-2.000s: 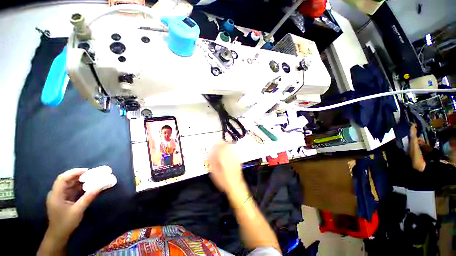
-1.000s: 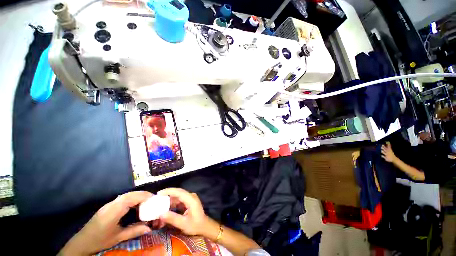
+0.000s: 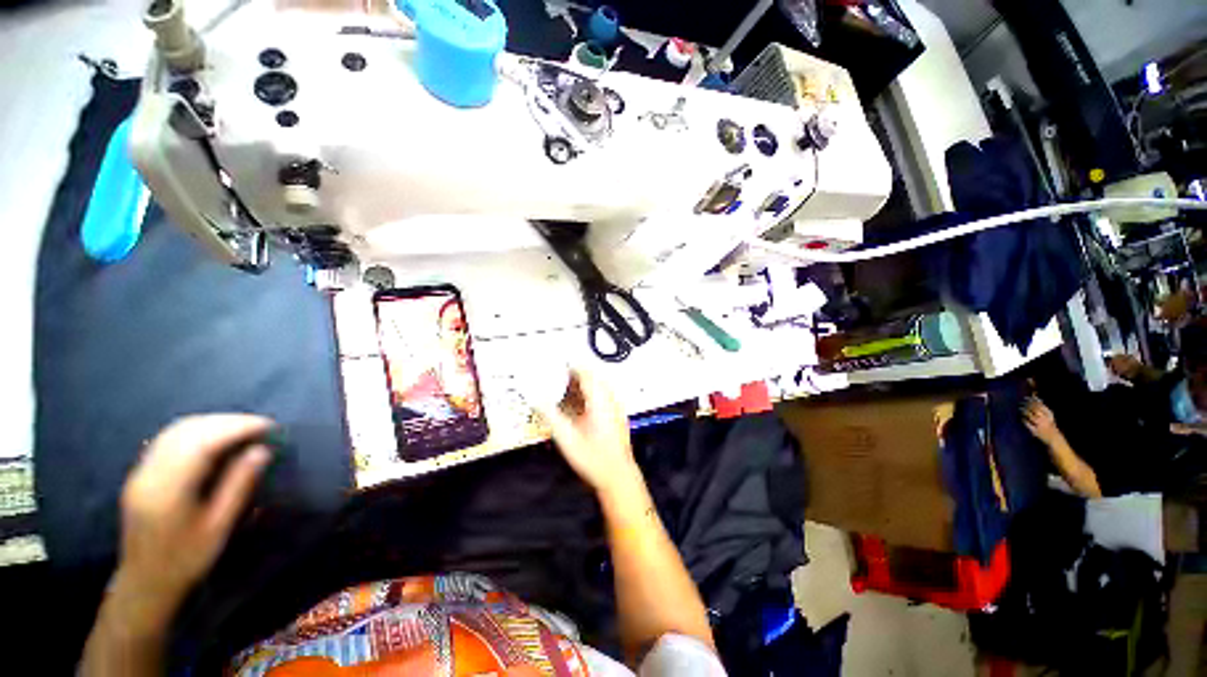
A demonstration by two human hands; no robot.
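The smartphone (image 3: 433, 373) lies flat on the white machine bed with its screen lit. My left hand (image 3: 192, 492) is over the dark cloth panel (image 3: 199, 357), left of the phone, its fingers curled with a small dark patch near the fingertips; whether it holds something is unclear. My right hand (image 3: 593, 426) is at the table's front edge, right of the phone, blurred; its grip cannot be made out. The white palm-sized object is not visible. Black-handled shears (image 3: 612, 311) lie under the arm of the sewing machine (image 3: 490, 165).
A green stick (image 3: 712, 328) and red item (image 3: 741, 398) lie right of the shears. A blue piece (image 3: 117, 199) is at the machine's left end. Dark garments (image 3: 735, 509) hang below the table edge. A cardboard box (image 3: 867, 463), a red crate (image 3: 913, 571) and another person's arm (image 3: 1063, 450) are at right.
My hands were together around the white object near my lap; they have since parted, left hand to the cloth, right hand to the table edge. The white object has gone from sight. The phone picture changed.
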